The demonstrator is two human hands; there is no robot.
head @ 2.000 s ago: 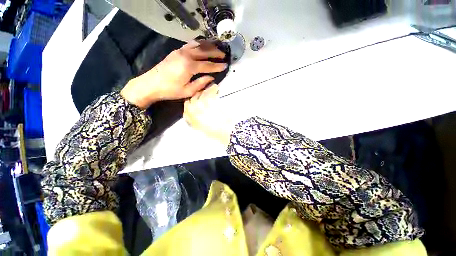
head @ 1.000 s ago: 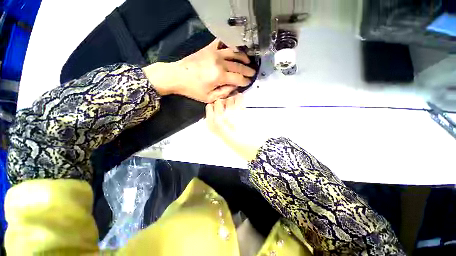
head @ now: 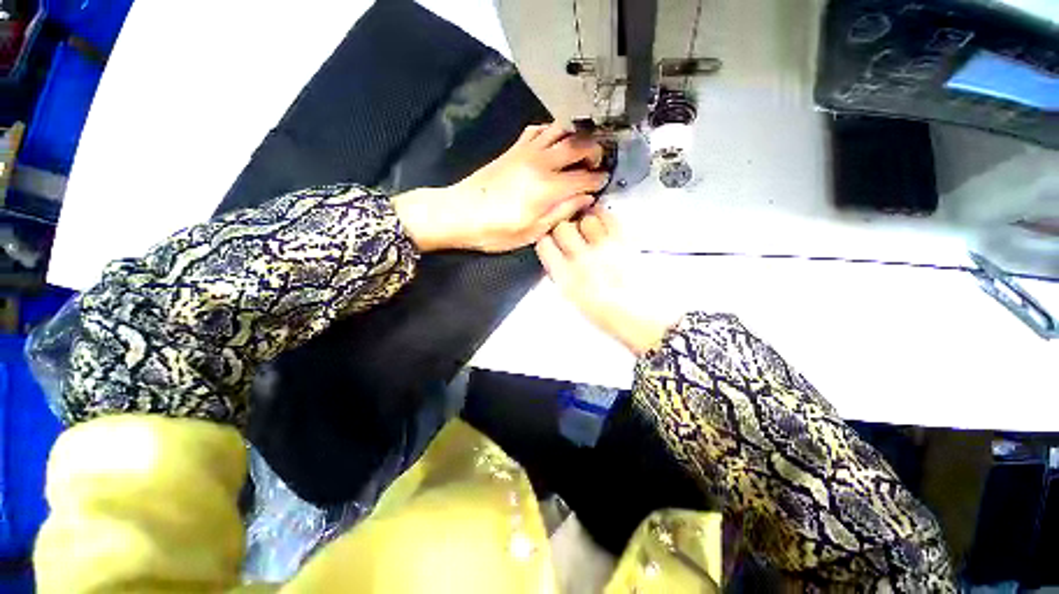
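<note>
A black mesh panel (head: 383, 337) lies under my left forearm and hangs over the table's front edge. A muted grey-green camouflage strip (head: 474, 95) shows on its upper part. My left hand (head: 505, 195) lies on the panel with its fingers at the edge beside the needle area. My right hand (head: 604, 269) pinches the panel's edge just below the left fingertips. The presser foot area (head: 604, 125) is at the panel edge above my left fingers. The exact stitch point is hidden by fingers and metal parts.
The machine head (head: 540, 35) stands above the work. A control panel (head: 941, 64) is at top right, with a flat black rectangle (head: 885, 165) below it. Thread snips (head: 1013, 296) lie at the right. A clear plastic bag (head: 279, 522) hangs below left.
The mesh panel has turned, and its lower part now hangs further over the front edge. Both hands have stayed at the panel edge near the needle. The camera view has shifted.
</note>
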